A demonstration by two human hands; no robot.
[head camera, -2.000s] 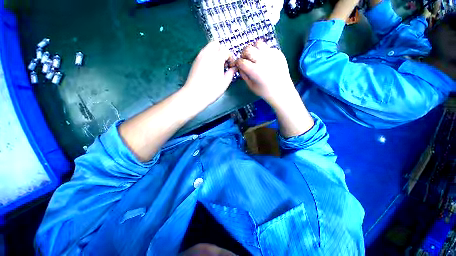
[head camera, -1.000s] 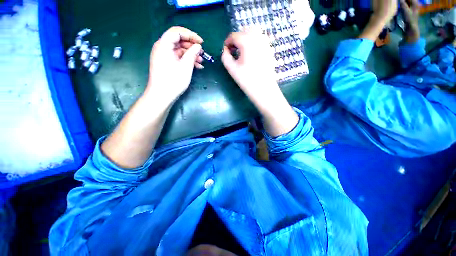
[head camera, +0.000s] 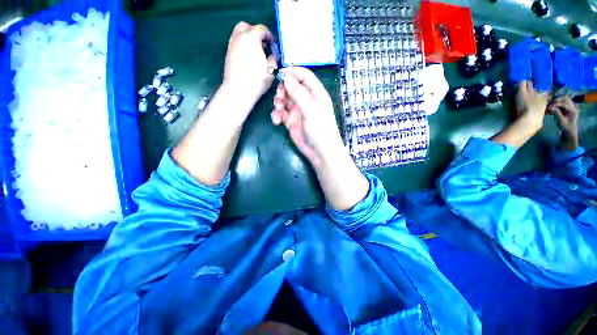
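My left hand (head camera: 249, 62) and my right hand (head camera: 304, 108) meet at the fingertips, just left of the small blue bin. My left hand pinches a small cylindrical subassembly (head camera: 271, 68), dark and silver, mostly hidden by the fingers. My right thumb and finger pinch a tiny pale part (head camera: 281, 75) against its end; its exact shape is too small to tell. A loose pile of silver-white cylinders (head camera: 162, 99) lies left of my hands. The small blue bin (head camera: 278, 29) holds small white parts.
A large blue bin (head camera: 124, 111) of translucent white parts stands at left. Right of my hands lies a parts tray (head camera: 386, 98), with a red bin (head camera: 461, 29), a crumpled white cloth (head camera: 434, 88) and round black units (head camera: 481, 59) beyond. Another worker's hands (head camera: 533, 105) are at far right.
The view has shifted, showing more of both blue bins and the red bin. My hands, apart one second ago with the cylinder in my left, have come together at the fingertips.
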